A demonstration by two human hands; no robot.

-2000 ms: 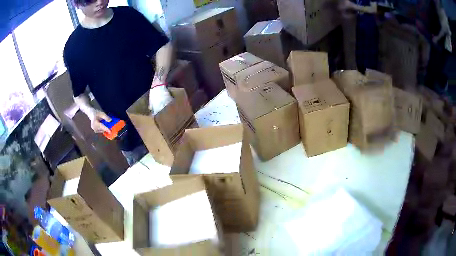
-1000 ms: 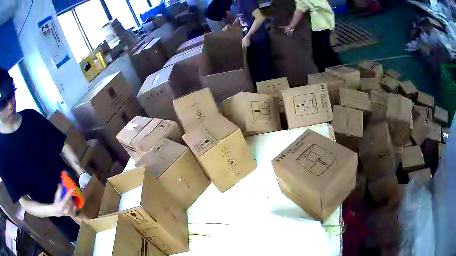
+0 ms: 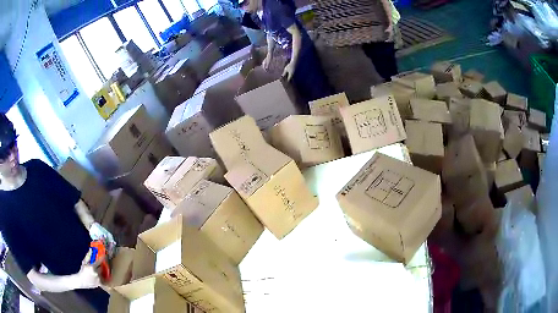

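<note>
Neither of my hands is in the picture. A closed carton (image 3: 391,205) sits nearest in front of me, at the right edge of the whitish table (image 3: 330,263). An open carton (image 3: 205,269) stands at the table's left with a white foam sheet (image 3: 169,255) inside. Another open carton (image 3: 174,299), cut off by the lower edge, also shows white inside (image 3: 142,304). Closed cartons (image 3: 275,195) stand together at the table's far side. A coworker in a dark shirt (image 3: 40,214) at the left holds an orange and blue tape gun (image 3: 100,260) by a carton.
Several loose cartons (image 3: 471,147) are heaped on the floor to the right. Translucent plastic (image 3: 520,257) hangs or lies at the right. Big cartons (image 3: 189,122) stand behind the table. Two more people are at the back, one in a dark shirt (image 3: 287,30) at a large open carton (image 3: 266,98).
The view has swung right since the first frame, then slightly shifted. The coworker's tape gun has moved lower beside a carton. The near right carton stays in place over the last second.
</note>
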